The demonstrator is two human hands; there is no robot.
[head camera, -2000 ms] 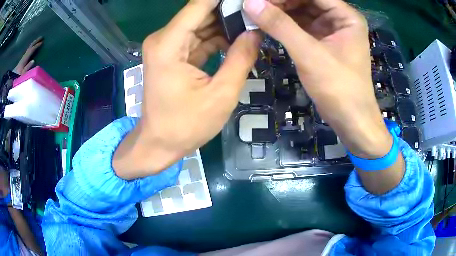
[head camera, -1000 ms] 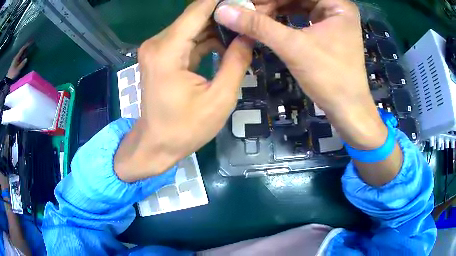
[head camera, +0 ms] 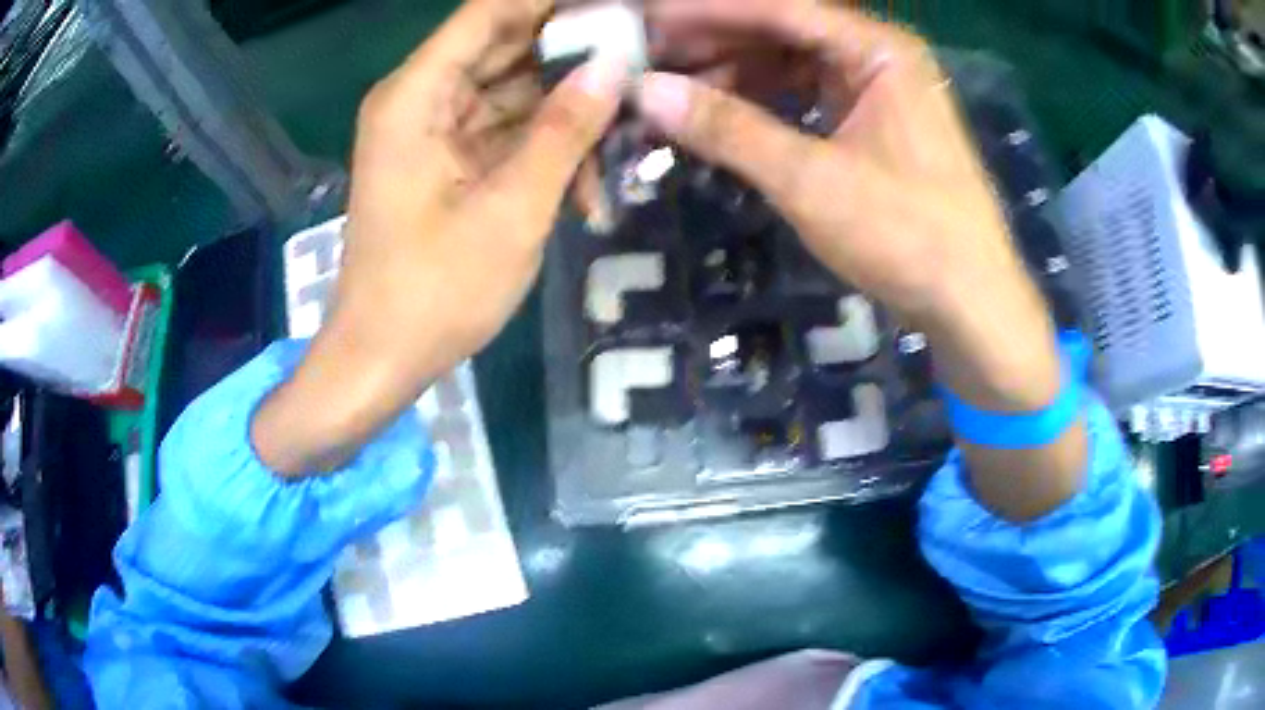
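Note:
A small black module with a pale L-shaped adhesive pad (head camera: 594,33) on it is held up near the top edge, blurred. My left hand (head camera: 451,208) grips it, thumb on its lower edge. My right hand (head camera: 860,180) is beside it, fingertips at its right side; they are blurred, and whether they grip it cannot be told. Below the hands is a clear blister tray (head camera: 721,511) of black modules, several bearing pale L-shaped pads (head camera: 631,382). A white sticker sheet (head camera: 444,555) lies left of the tray, partly under my left forearm.
A white vented box (head camera: 1158,264) stands right of the tray. At left are a black slab (head camera: 215,312), a green-rimmed tray (head camera: 150,333) and a pink and white block (head camera: 63,312). A metal upright (head camera: 194,104) rises at the upper left.
The module has moved left and its pale pad shows more openly. My right thumb has moved off the pad's face to the module's side. The camera view has shifted.

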